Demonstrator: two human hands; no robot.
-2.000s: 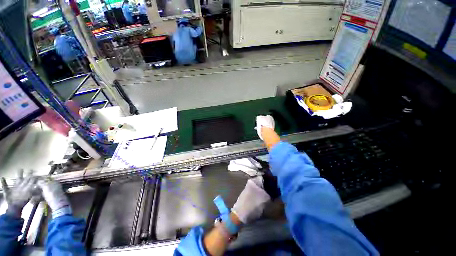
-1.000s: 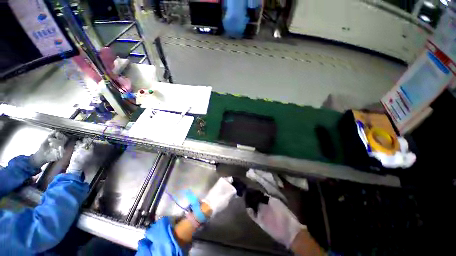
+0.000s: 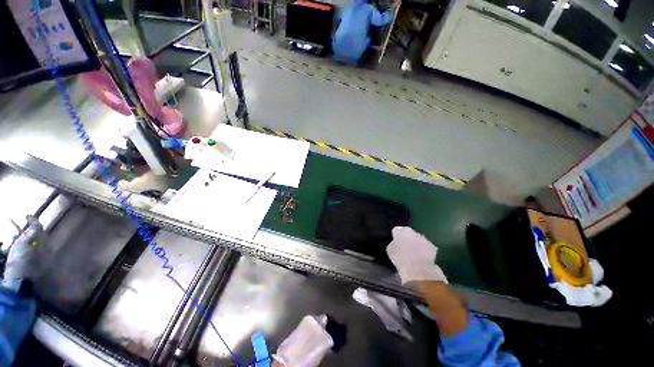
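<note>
My left hand point(image 3: 307, 342), in a white glove with a light blue wrist band point(image 3: 260, 349), is low in the middle over the metal conveyor surface. Its fingers are closed on a small black piece point(image 3: 334, 334). My right hand point(image 3: 416, 255), also in a white glove, is at the right end of the shallow black tray point(image 3: 362, 221) on the green mat point(image 3: 444, 215). Its fingertips are bunched, and I cannot tell whether they hold anything. A crumpled white cloth or glove point(image 3: 387, 310) lies on the conveyor between my hands.
The conveyor rail point(image 3: 301, 256) runs between mat and conveyor. Papers point(image 3: 222, 204) with a pen and small metal parts point(image 3: 288, 207) lie left of the tray. A yellow tape roll point(image 3: 569, 263) sits on a box at right. Another person's gloved hand point(image 3: 23, 252) is at far left. A coiled blue cord point(image 3: 147, 233) hangs across.
My right hand has moved from beside my left hand over the conveyor to the black tray. My left hand is lower in the view. The other person's hands have shifted left, partly out of view.
</note>
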